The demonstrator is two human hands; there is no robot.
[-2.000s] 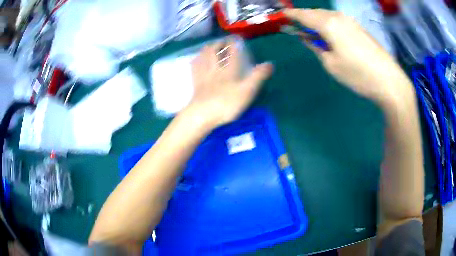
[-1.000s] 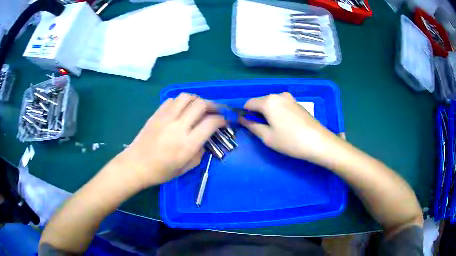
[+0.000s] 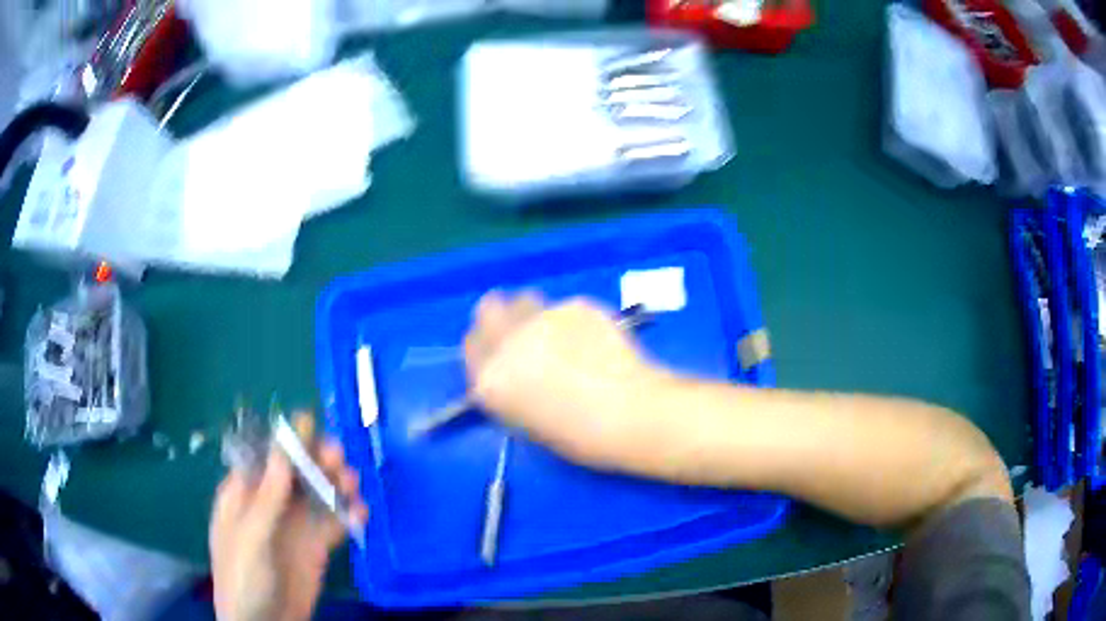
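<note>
The shallow blue tray (image 3: 606,522) holds a few thin metal cylinders; one (image 3: 494,522) lies near its front and a pale one (image 3: 368,386) along its left side. My left hand (image 3: 285,522) is palm up at the tray's left front corner, closed around several metal cylinders, blurred. My right hand (image 3: 552,364) is over the middle of the tray, badly blurred, fingers curled. A blurred metal cylinder (image 3: 443,416) shows at its fingers; whether it is gripped is unclear. A dark object end (image 3: 634,318) shows behind this hand, perhaps the hand tool.
A clear box (image 3: 534,182) with white lining and rows of cylinders stands beyond the tray. A clear tub (image 3: 85,376) of metal pieces and white sheets (image 3: 255,158) are at left. A red bin (image 3: 758,27) is at the far side. Blue bins (image 3: 1055,340) are at right.
My hands have moved apart. My left hand has gone left and toward me with the cylinders. My right hand has moved left over the tray. More cylinders now show in the tray.
</note>
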